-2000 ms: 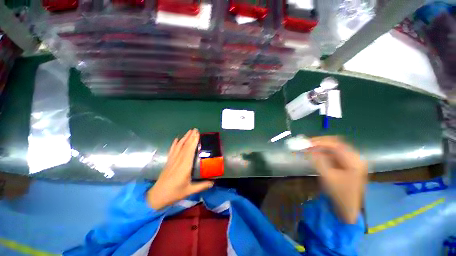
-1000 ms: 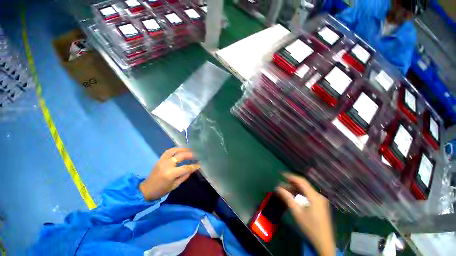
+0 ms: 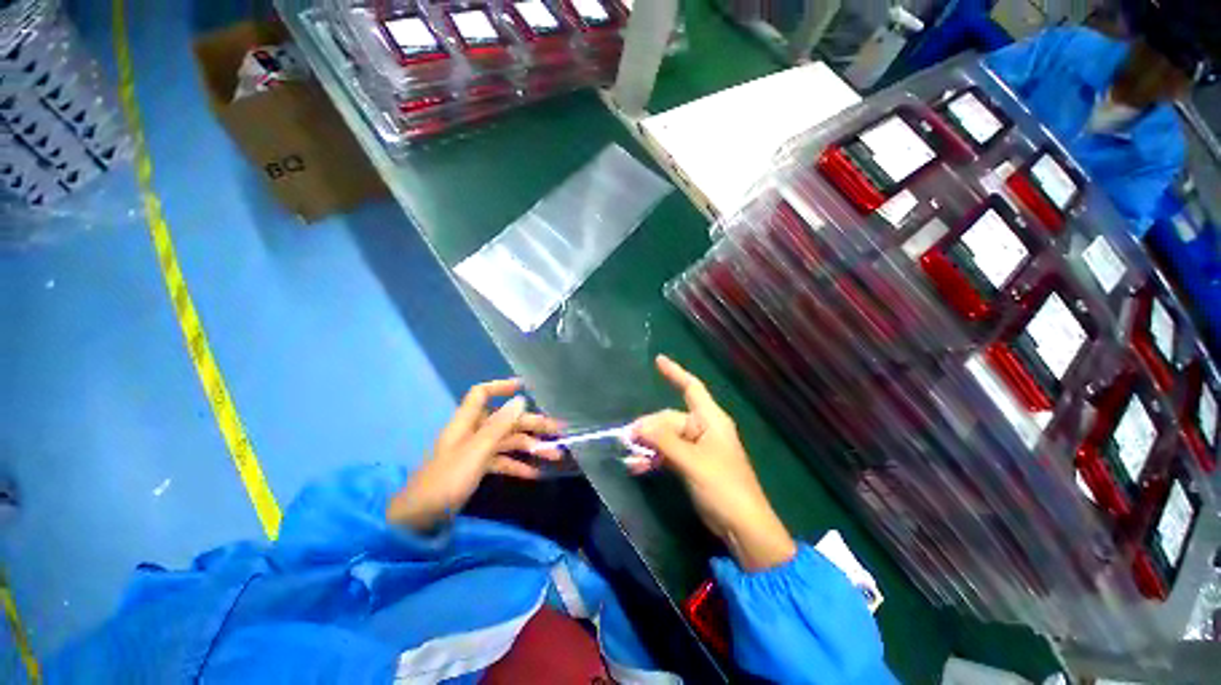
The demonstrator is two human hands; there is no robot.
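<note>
My left hand (image 3: 475,448) and my right hand (image 3: 696,448) are over the front edge of the green bench. Between their fingertips they hold a thin clear film (image 3: 587,438), seen mainly by a whitish glare line. The red-rimmed handheld device (image 3: 706,613) lies on the bench, mostly hidden by my right sleeve. A white card (image 3: 849,567) lies beyond that sleeve. A clear plastic sheet (image 3: 565,241) lies flat on the bench ahead, with crumpled clear film near it.
A tall stack of clear blister trays (image 3: 857,388) with red devices stands at right. Another tray stack (image 3: 455,67) stands at the far end. A white board (image 3: 750,121) lies between them. A brown cardboard box (image 3: 301,154) is on the floor at left. A person in blue (image 3: 1091,107) is at upper right.
My right hand has moved from above the device to my left hand, and the film now spans both. The white piece seen earlier in my right fingers no longer shows clearly. The view has shifted slightly.
</note>
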